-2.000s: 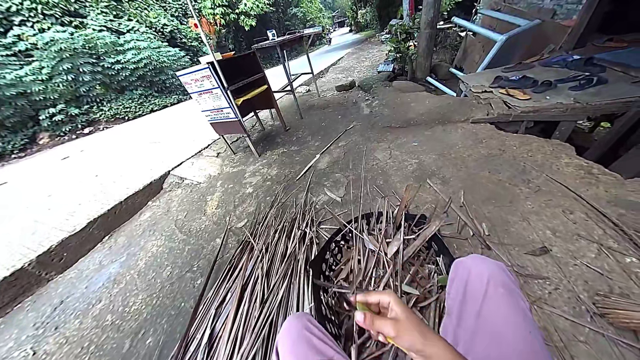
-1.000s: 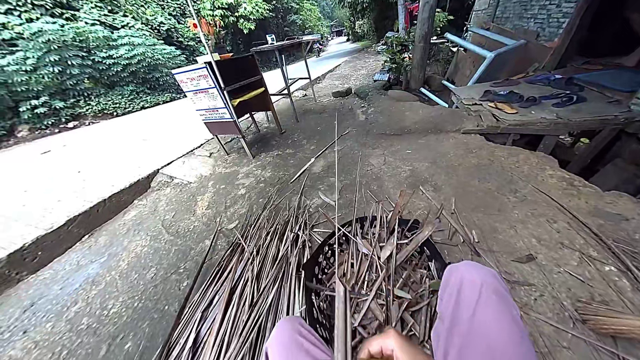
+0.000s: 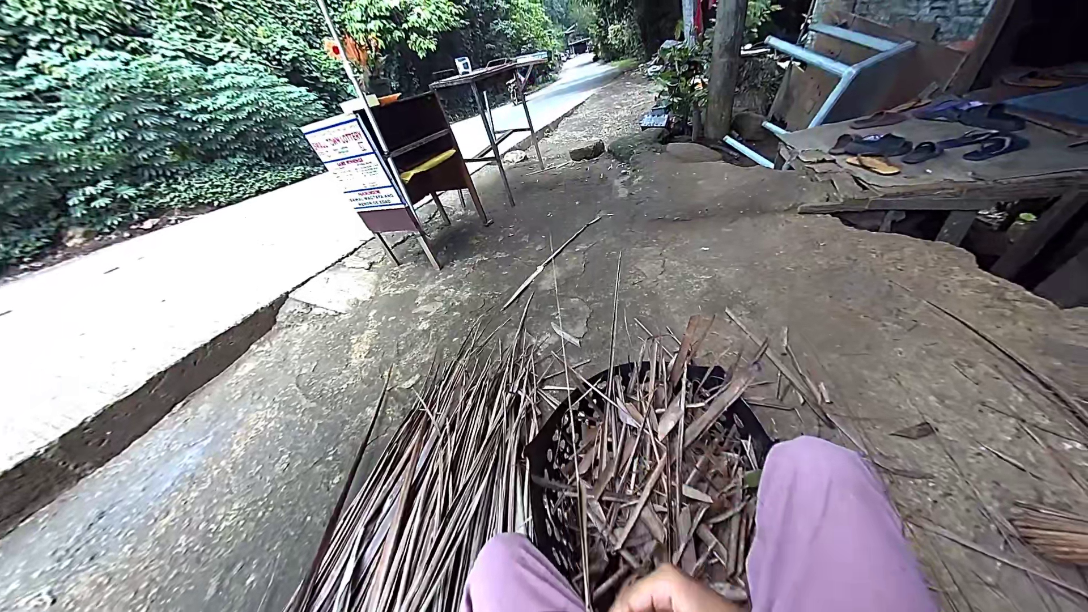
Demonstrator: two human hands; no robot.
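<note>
One hand shows at the bottom centre, over the near part of a black perforated plastic basket (image 3: 544, 484); it comes in from the right and looks like my right hand (image 3: 671, 591). Its fingers are cut off by the frame edge, so what it grips cannot be told. A thin dry leaf strip (image 3: 583, 527) stands upright just left of it. Broken dry leaf pieces and midribs (image 3: 646, 476) fill the basket between my knees. To its left lies a large pile of long dry palm leaves (image 3: 442, 476). My left hand is out of view.
A bundle of thin sticks (image 3: 1054, 531) lies at the right edge. Loose sticks are scattered on the concrete ground. Slippers rest on a low wooden platform (image 3: 926, 170) at the upper right. A small stand with a printed sign (image 3: 353, 170) is beside the road.
The hand was over the basket two seconds ago and now shows lower, partly cut off by the frame. The broad strip upright before the basket one second ago now looks much thinner.
</note>
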